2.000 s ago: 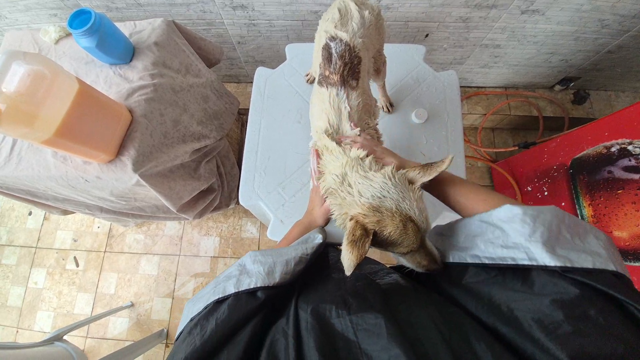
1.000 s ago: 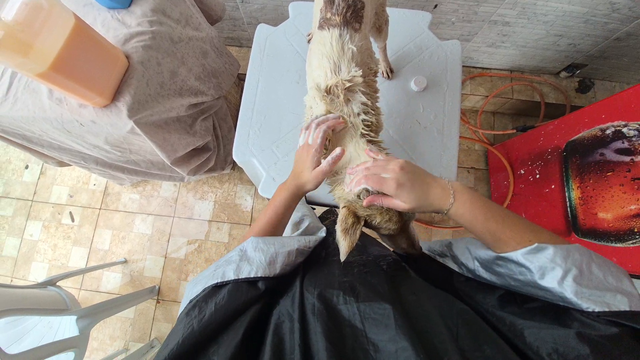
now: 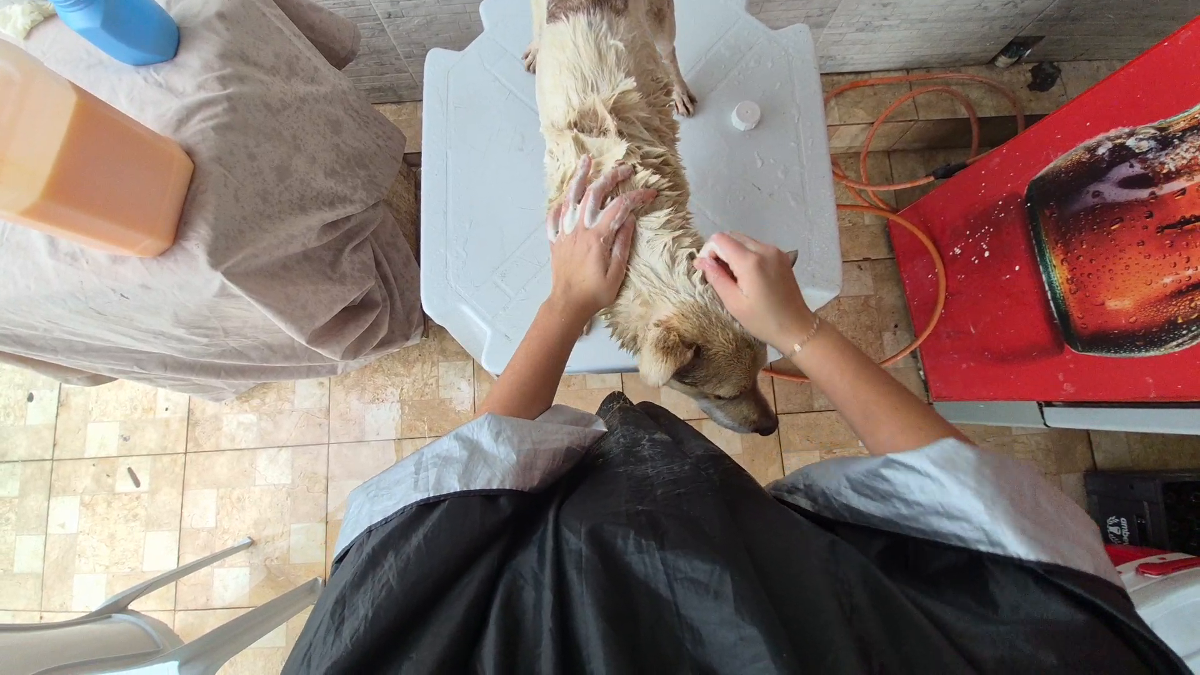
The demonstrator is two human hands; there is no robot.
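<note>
A wet, cream-coloured dog (image 3: 614, 122) with brown patches stands on a white plastic table (image 3: 478, 206), its head hanging past the near edge, snout down to the right. My left hand (image 3: 592, 239) lies spread on the fur behind its neck, with whitish lather on the fingers. At the side of the neck, close to the far ear, my right hand (image 3: 757, 286) has its fingers curled in; whether they pinch fur or the ear is unclear. A bracelet circles my right wrist. A small white cap (image 3: 745, 115) rests on the table, right of the dog.
On the left, a cloth-covered surface (image 3: 281, 187) bears a jug of orange liquid (image 3: 103, 159) and a blue bottle (image 3: 122, 28). An orange hose (image 3: 937, 272) coils on the tiled floor beside a red panel (image 3: 984, 319). A plastic chair (image 3: 112, 628) is at lower left.
The dog's head has swung to the right, and its face now shows. My right hand has moved from the top of the neck to the side by the ear, its fingers now curled.
</note>
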